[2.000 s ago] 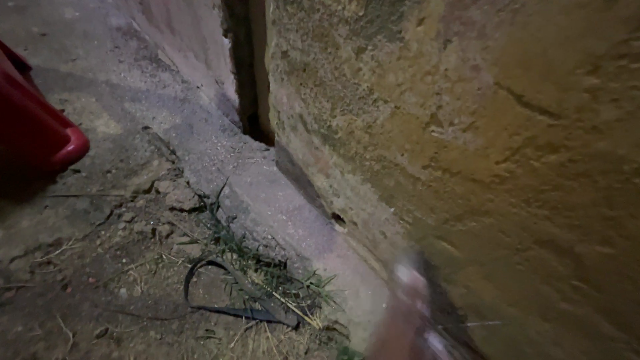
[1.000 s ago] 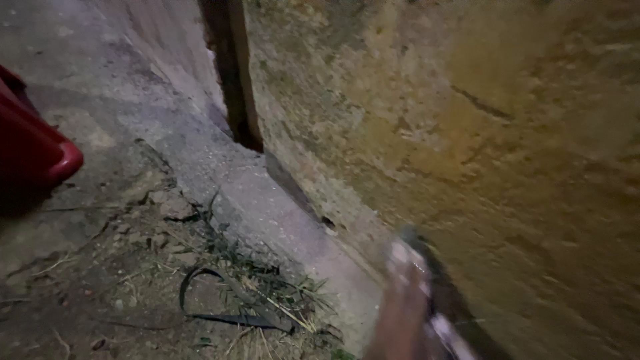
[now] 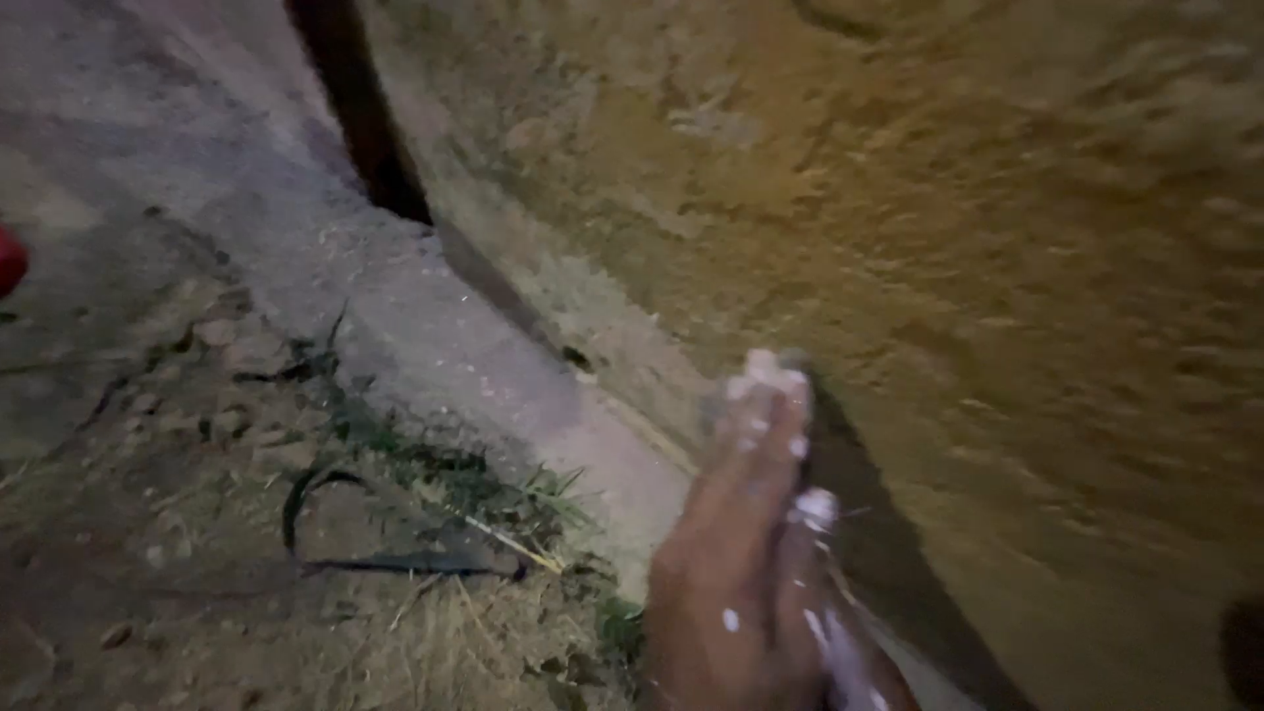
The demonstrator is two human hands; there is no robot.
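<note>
Near the lower centre-right, my left hand [image 3: 726, 553] points up with its fingers stretched out close together. White, foam-like patches cover its fingertips and parts of its back. Pressed against its right side is my right hand [image 3: 839, 632], mostly hidden behind it and also streaked with white. Blur hides whether anything lies between the palms. Both hands are in front of the base of a rough, yellowish plastered wall [image 3: 948, 257], and a dark shadow falls on the wall beside them.
A concrete ledge [image 3: 474, 365] runs along the wall's foot, below a dark vertical gap [image 3: 360, 118]. On the dirt lie a dark strap loop [image 3: 405, 565], green weeds [image 3: 454, 474] and dry stems. Part of a red object [image 3: 8, 262] shows at the left edge.
The hands show more fully and stand higher in view than two seconds ago. The view has shifted, so less of the red object shows at the left.
</note>
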